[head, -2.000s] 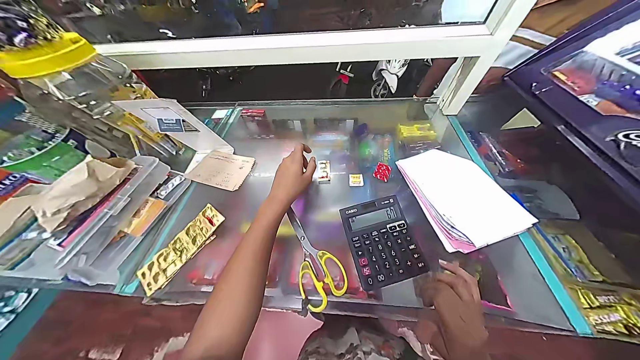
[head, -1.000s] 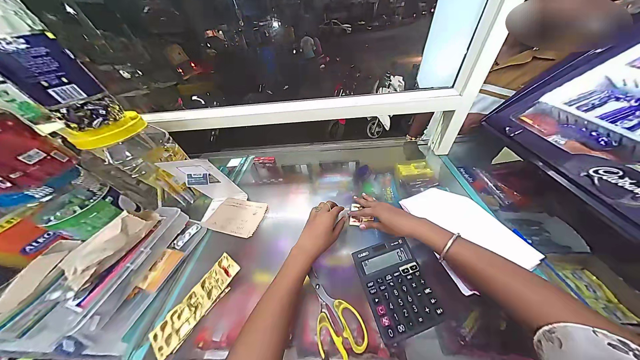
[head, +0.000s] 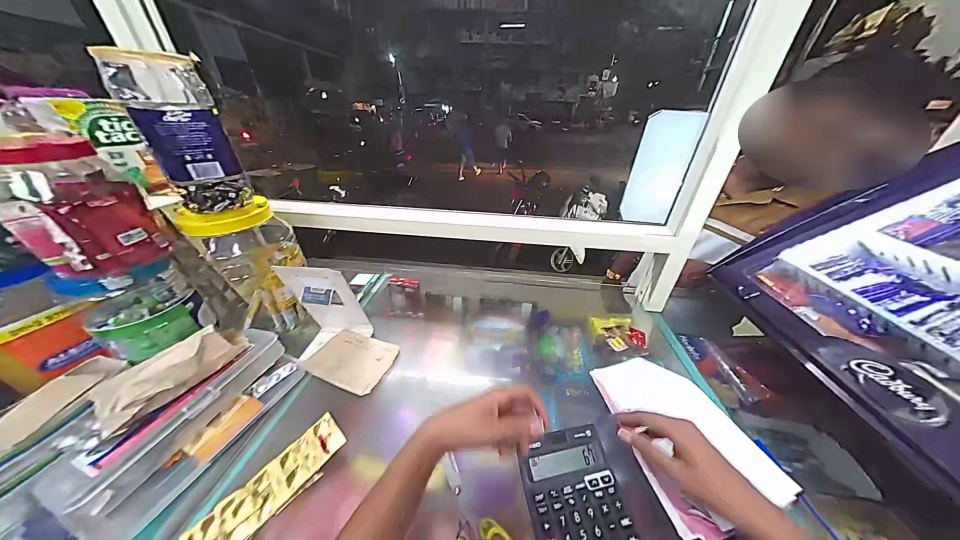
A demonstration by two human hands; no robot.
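My left hand (head: 495, 420) hovers at the upper left corner of the black calculator (head: 577, 480), blurred, fingers curled; whether it holds anything cannot be told. To the calculator's right, my right hand (head: 675, 450) pinches a small white object (head: 663, 445) above the near left edge of a stack of white and pink paper sheets (head: 675, 397). Part of the yellow handle of the scissors (head: 493, 529) shows at the bottom edge, left of the calculator. A gold foil strip of packets (head: 274, 480) lies on the glass counter (head: 442, 382), left of my left forearm.
Plastic candy jars (head: 240, 240) and a tray of papers (head: 172, 450) line the left side. A brown paper piece (head: 356, 361) and small yellow and red packets (head: 619, 334) lie on the glass. A display case (head: 847, 337) stands right; a person (head: 832, 142) is beyond the window frame.
Both hands, close together over small packets beyond the calculator one second ago, have come nearer and apart, to either side of its top. The view has tilted up.
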